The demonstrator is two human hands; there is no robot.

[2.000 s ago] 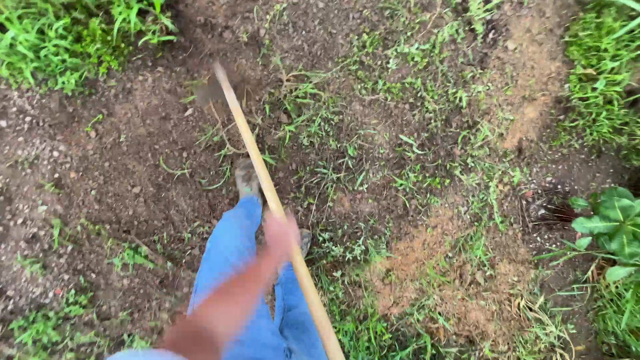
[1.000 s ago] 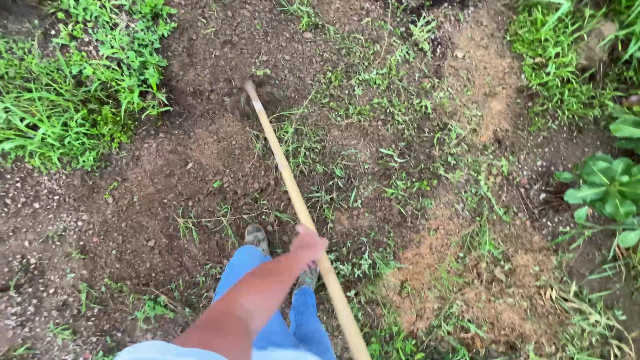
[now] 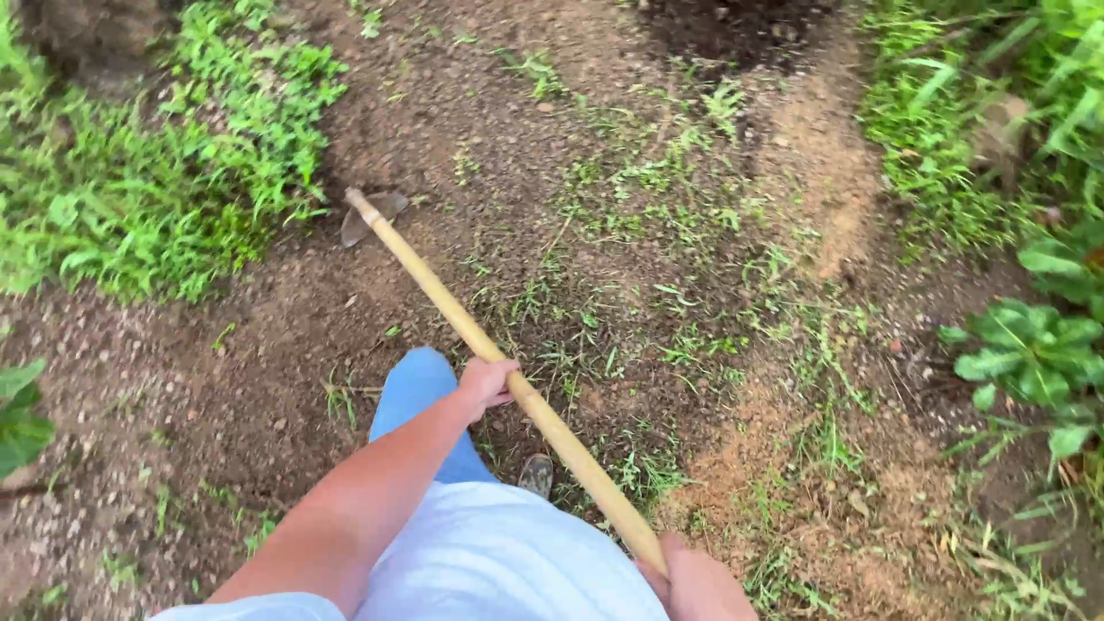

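Note:
A long wooden handle point(image 3: 440, 297) runs diagonally from upper left to lower right across my body. At its far end is a hoe's metal blade point(image 3: 360, 226), which lies low over the bare soil beside a grassy patch. My left hand point(image 3: 489, 385) is closed around the middle of the handle, its arm reaching up from the lower left. Near the bottom edge, my right hand point(image 3: 697, 580) grips the handle's rear end. Part of that hand is cut off by the frame.
Grass and weeds point(image 3: 172, 190) grow thick at the upper left. A leafy plant point(image 3: 1026, 354) stands at the right, below more tall grass. Loose cut weeds lie scattered on the soil point(image 3: 552, 259). My shoe point(image 3: 536, 474) shows beside the handle.
The hoe blade has moved left to the edge of the grassy patch. My right hand has come into view on the handle's rear end.

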